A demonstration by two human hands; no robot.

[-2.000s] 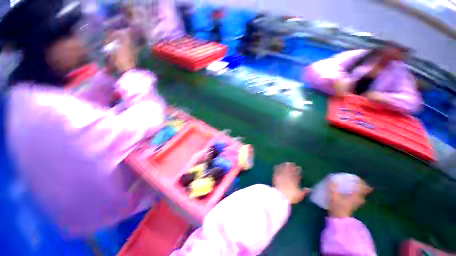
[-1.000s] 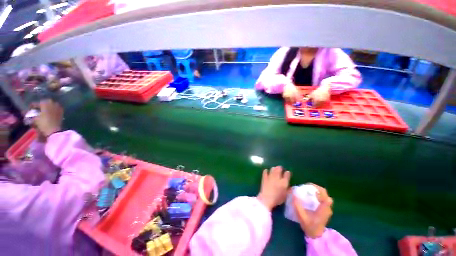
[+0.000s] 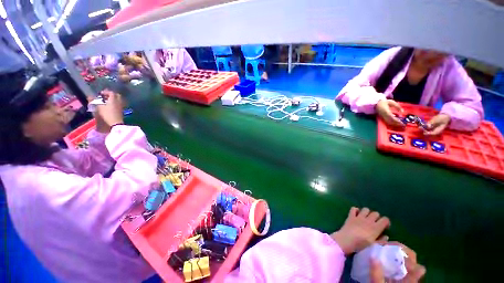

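Note:
My left hand (image 3: 362,229) is palm down over the green belt with its fingers slightly apart, and I see nothing held in it. My right hand (image 3: 414,272), at the bottom right and partly cut off by the lower edge, is closed around a crumpled white wipe (image 3: 389,262). The wipe is close beside my left hand, and I cannot tell whether they touch. Whether anything is inside the wipe is hidden.
A red tray (image 3: 185,213) of coloured binder clips is left of my left sleeve, a yellowish ring (image 3: 260,217) on its corner. A person sits at the left. Across the green belt (image 3: 293,185) are white cables (image 3: 276,105) and a person handling dark units over a red grid tray (image 3: 458,150).
The view has turned left, so the trays and both hands appear further right, with my hands lower. My right hand still holds the white wipe. The person across now holds a unit above the grid tray.

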